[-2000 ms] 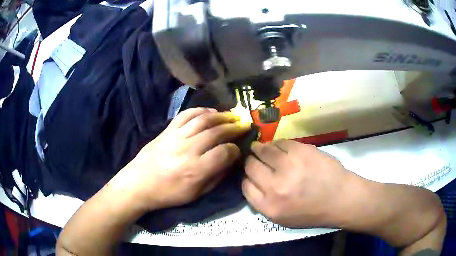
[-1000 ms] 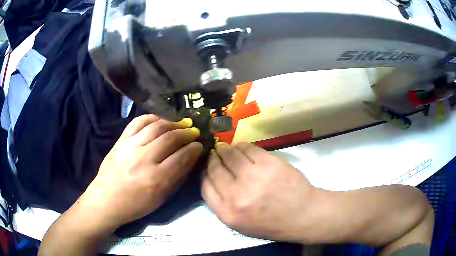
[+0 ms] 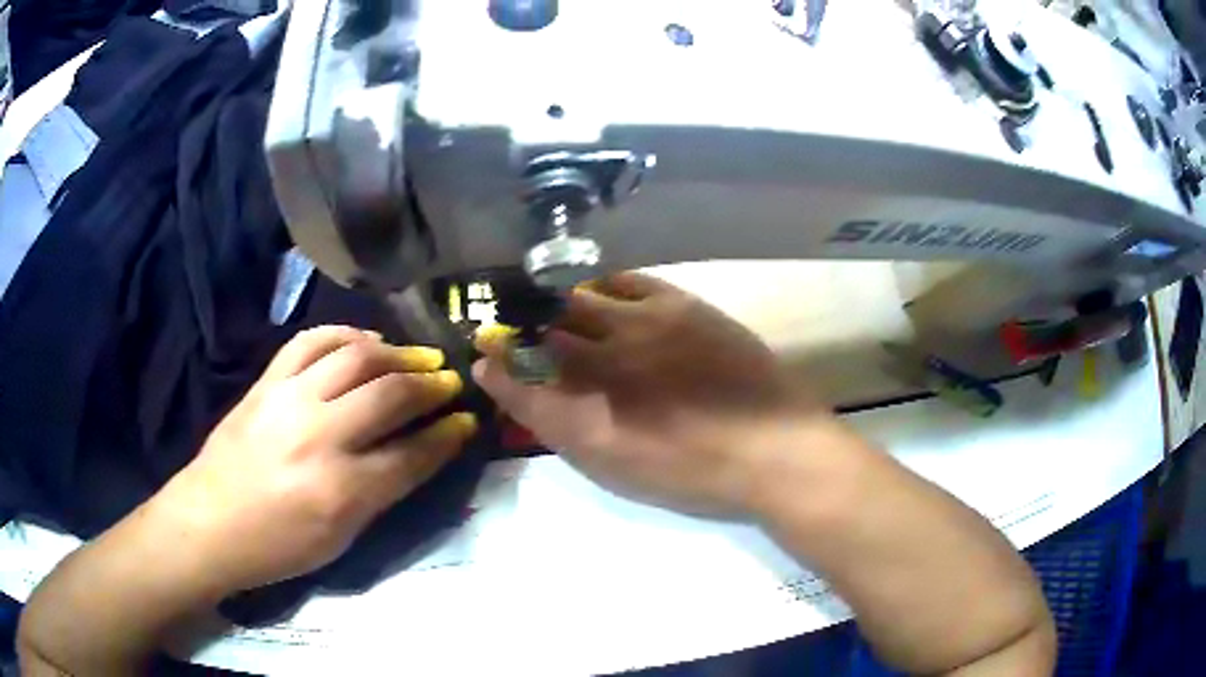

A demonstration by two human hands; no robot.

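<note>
The large navy-black garment cloth (image 3: 146, 278) lies left of the sewing machine's needle area and runs under my left hand. My left hand (image 3: 331, 443) presses and holds the dark cloth, its fingertips just left of the lit presser foot (image 3: 472, 303). My right hand (image 3: 661, 384) reaches under the machine head, fingertips near the foot and around the small ridged metal knob (image 3: 532, 362). Whether the right fingers grip anything is hidden. Pale grey-blue pieces (image 3: 56, 148) show against the dark cloth at left.
The long machine arm (image 3: 741, 199) spans the view above my right hand. Thread snips (image 3: 965, 382) and a red item (image 3: 1038, 337) lie under the arm at right. The white table (image 3: 688, 569) has a curved front edge. A blue mesh crate (image 3: 1091, 562) shows below it at right.
My right hand has moved from the cloth's edge in front of the foot to under the machine head, covering the orange tape. My left hand stays on the cloth. The view has shifted.
</note>
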